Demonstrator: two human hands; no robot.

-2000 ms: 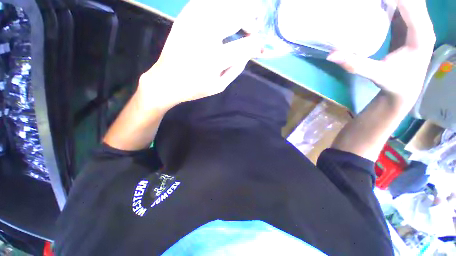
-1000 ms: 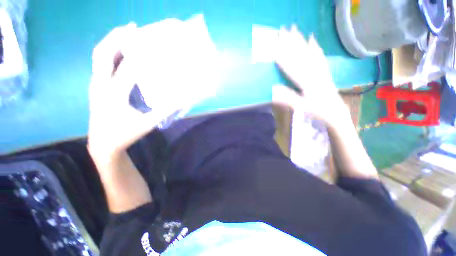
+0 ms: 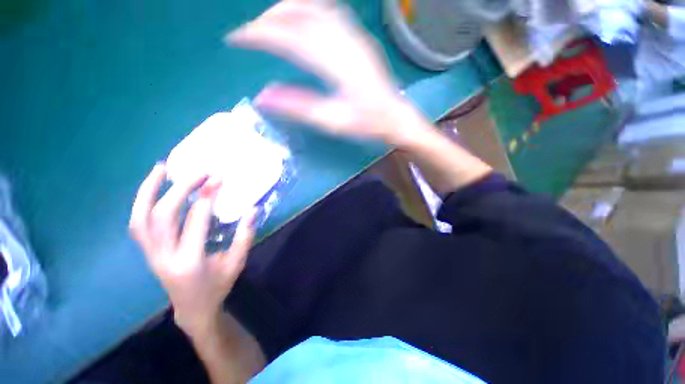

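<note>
A white card reader (image 3: 233, 161), overexposed, lies on the green bench with a crinkly clear bag (image 3: 276, 196) around or under it. My left hand (image 3: 191, 232) rests on its near left part, fingers spread over the surface and thumb at the near edge. My right hand (image 3: 330, 79) is raised beyond the reader to the right, blurred, with fingers and thumb apart and nothing visible in it. The reader's underside is hidden.
Another bagged item (image 3: 16, 274) lies at the bench's left end. A grey drum (image 3: 439, 34) stands at the back right. A cardboard carton (image 3: 481, 139) is under the bench edge. A red stool (image 3: 571, 82) and more cartons (image 3: 638, 202) are on the right.
The view has turned, and the black bin has left it. The reader, earlier lifted in my hands, now lies on the bench. My right hand no longer has the white piece seen near its fingertips.
</note>
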